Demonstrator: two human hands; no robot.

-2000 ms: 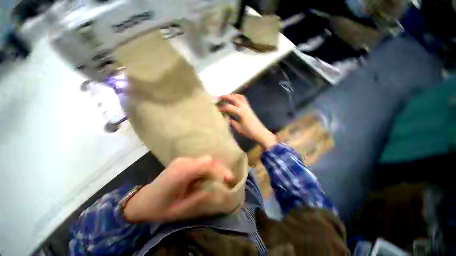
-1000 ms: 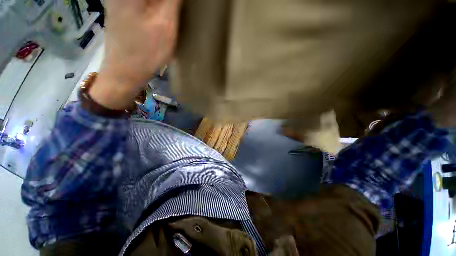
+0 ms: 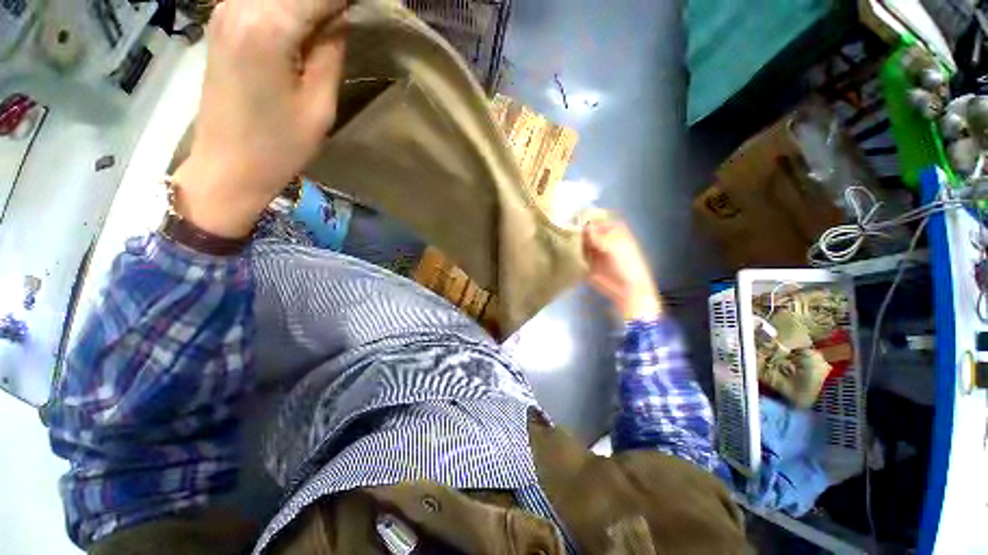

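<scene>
A khaki garment panel (image 3: pixel 433 152) hangs in the air between my two hands, above my lap and the floor. My left hand (image 3: pixel 265 103) is closed on its upper left part, near the top edge of the view. My right hand (image 3: pixel 620 260) pinches its right end; the hand is slightly blurred. The panel sags and folds between them. Its upper edge is cut off by the top of the view.
The white sewing table (image 3: pixel 119 206) is at the left, with red-handled scissors (image 3: pixel 15 113) on it. Wooden slats (image 3: pixel 536 146) lie on the grey floor. At the right are a white basket of cloth pieces (image 3: pixel 748 369), a cardboard box (image 3: pixel 758 201) and a blue-edged table (image 3: pixel 934 434).
The cloth was over the machine table two seconds ago, then raised close to the camera. Now it is lower and farther left, stretched between my hands, and the view has turned right.
</scene>
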